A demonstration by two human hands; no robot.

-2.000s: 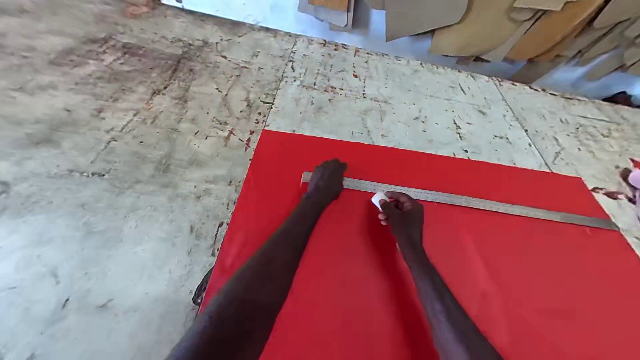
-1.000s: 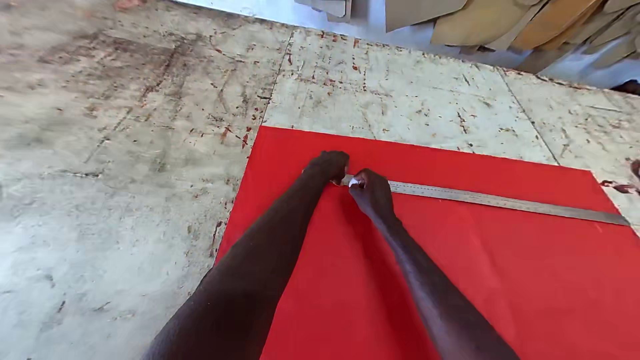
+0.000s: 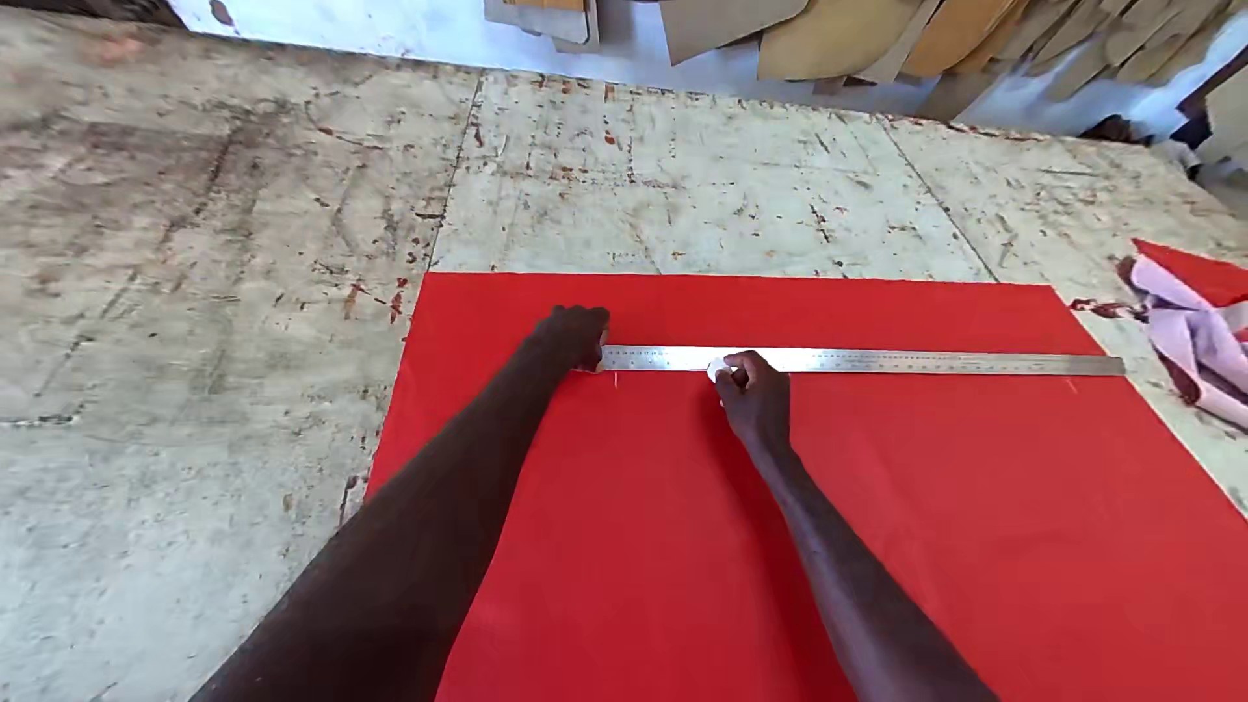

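A long metal ruler [image 3: 877, 362] lies across a red sheet of fabric [image 3: 624, 546], near the sheet's far edge. My left hand [image 3: 575, 336] is at the ruler's left end, its fingers over that end; whether they grip it or only press on it cannot be told. Between the fingers of my right hand [image 3: 756, 390] is a small white piece of chalk [image 3: 719, 370], held at the near edge of the ruler. A short pale mark shows on the fabric just below the ruler's left end, and a fainter one lies near its right end.
The worn, stained tabletop [image 3: 214, 292] extends left of and beyond the fabric. Pink and red fabric scraps [image 3: 1204, 331] lie at the right edge. Beyond the table's far edge, several brown and tan flat pattern pieces [image 3: 829, 44] hang against a pale wall.
From one second ago, my right hand with the chalk has moved right along the ruler, away from my left hand. A pale mark now shows near the ruler's left end.
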